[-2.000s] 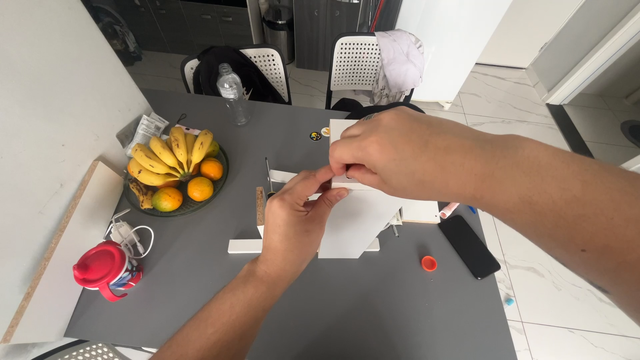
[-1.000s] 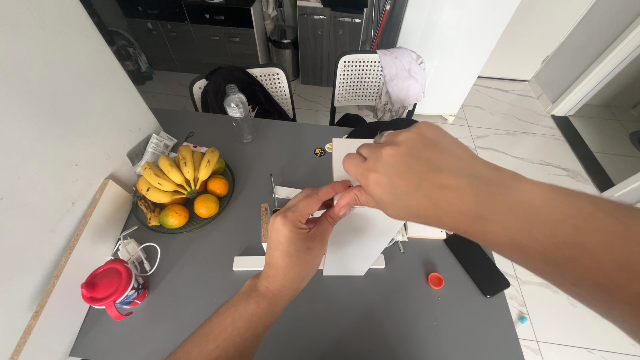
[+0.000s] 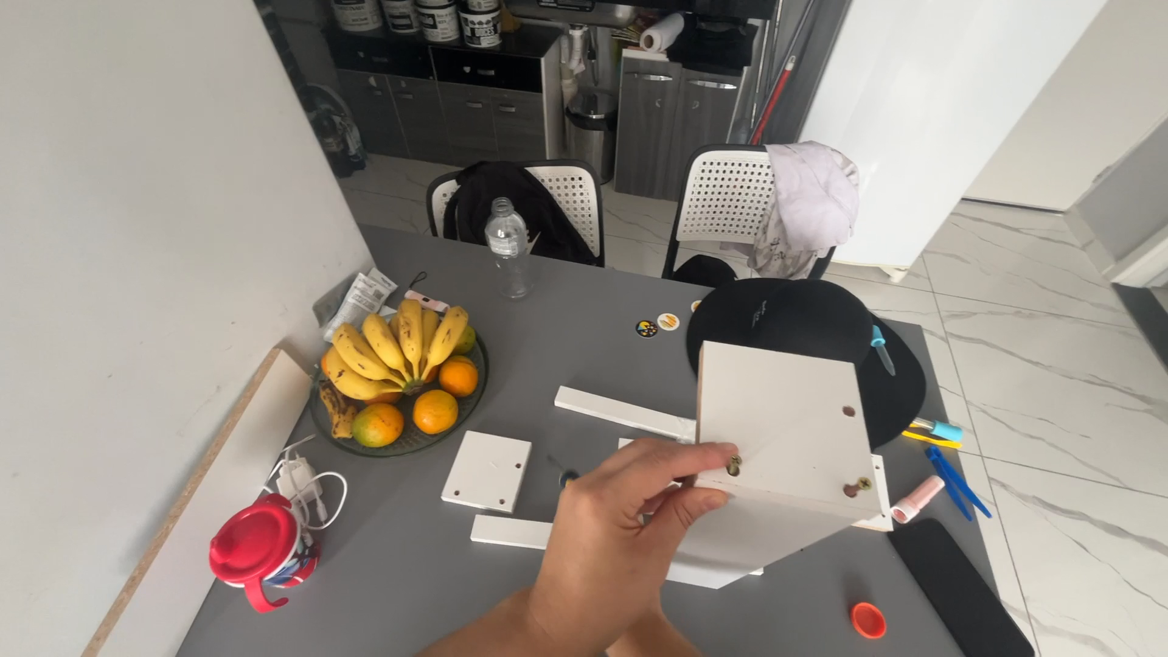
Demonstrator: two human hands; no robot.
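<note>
My left hand (image 3: 630, 511) is at the near left corner of a white board assembly (image 3: 776, 415). Its index fingertip touches a brass-coloured screw (image 3: 733, 464) in a hole, and the thumb lies just below. Another such screw (image 3: 858, 485) stands in a hole at the right corner; a third hole (image 3: 849, 411) above it has no screw showing. My right hand is hidden behind the left; only a bit of its wrist (image 3: 652, 636) shows. A small white board with holes (image 3: 488, 470) lies to the left, near white strips (image 3: 623, 412).
A fruit platter (image 3: 481, 401), a red-lidded cup (image 3: 265, 547) and a plastic bottle (image 3: 508, 251) stand on the left part of the grey table. Behind the boards lies a black hat (image 3: 785, 319). Blue tweezers (image 3: 956, 484), a black phone (image 3: 958, 589) and an orange cap (image 3: 868, 620) are at right.
My right hand has left the top of the white board and dropped low, behind my left. The left thumb and index finger are now at a screw. The board's end face with holes now shows.
</note>
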